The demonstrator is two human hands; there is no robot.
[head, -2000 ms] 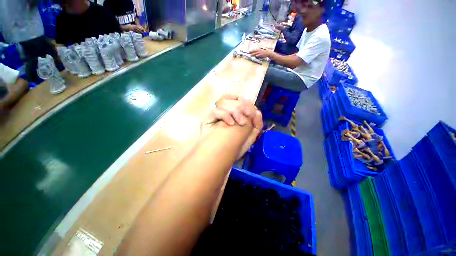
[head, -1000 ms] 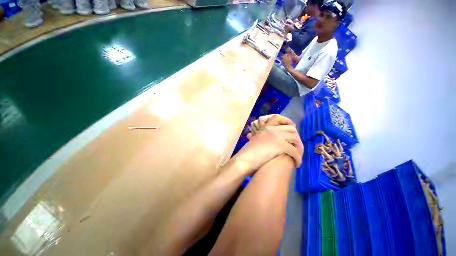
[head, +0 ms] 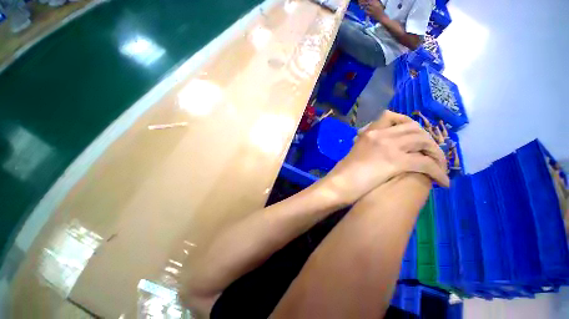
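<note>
My left hand (head: 396,148) is folded over my right hand, clasping it at the right of the bench. My right hand is mostly hidden under it; its wrist (head: 412,187) and forearm show below. No part or tool shows in either hand. A thin pale stick (head: 167,126) lies on the cardboard-covered bench (head: 206,156), left of my arms.
The green conveyor belt (head: 93,81) runs along the left. A blue stool (head: 335,138) stands beyond my left forearm. Stacked blue crates (head: 493,218), one green crate (head: 426,243) and a crate of tan parts are at the right. A seated person (head: 387,37) is ahead.
My clasped hands have moved right, away from over the bench, and the left hand now lies over the right. The view has shifted down; the person ahead is now cut off at the top.
</note>
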